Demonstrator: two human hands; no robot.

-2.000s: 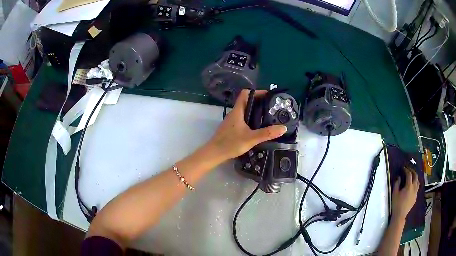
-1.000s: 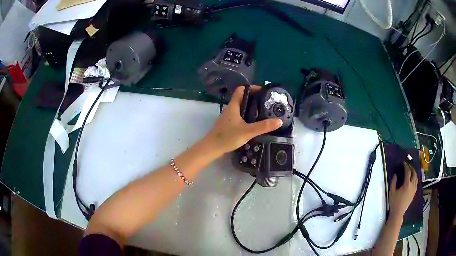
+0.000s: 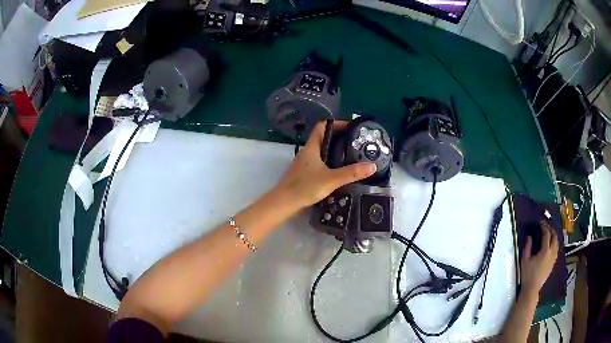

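My left hand [image 3: 320, 169] grips the rounded glossy head of a dark grey PTZ camera [image 3: 362, 213] near the middle of the white sheet [image 3: 201, 201]. The thumb lies on the front of the head, just below its lens and light dots; the other fingers are hidden behind. The camera's lower part shows a square lens window and an LED panel. A black cable [image 3: 315, 295] runs from it. My right hand [image 3: 540, 258] lies over a black computer mouse [image 3: 534, 241] on a dark mouse pad [image 3: 553, 281] at the right edge.
More cameras lie behind: one at left [image 3: 177, 84], one in the centre [image 3: 303, 100], one at right [image 3: 432, 144], and another at the back [image 3: 234, 20]. Tangled black leads [image 3: 442, 285] are at right. White strips [image 3: 82, 184] hang at left. A monitor [image 3: 442, 8] shows at the far edge.
The view has shifted slightly. My left hand stays on the camera head and my right hand stays at the mouse. The monitor shows slightly more at the top.
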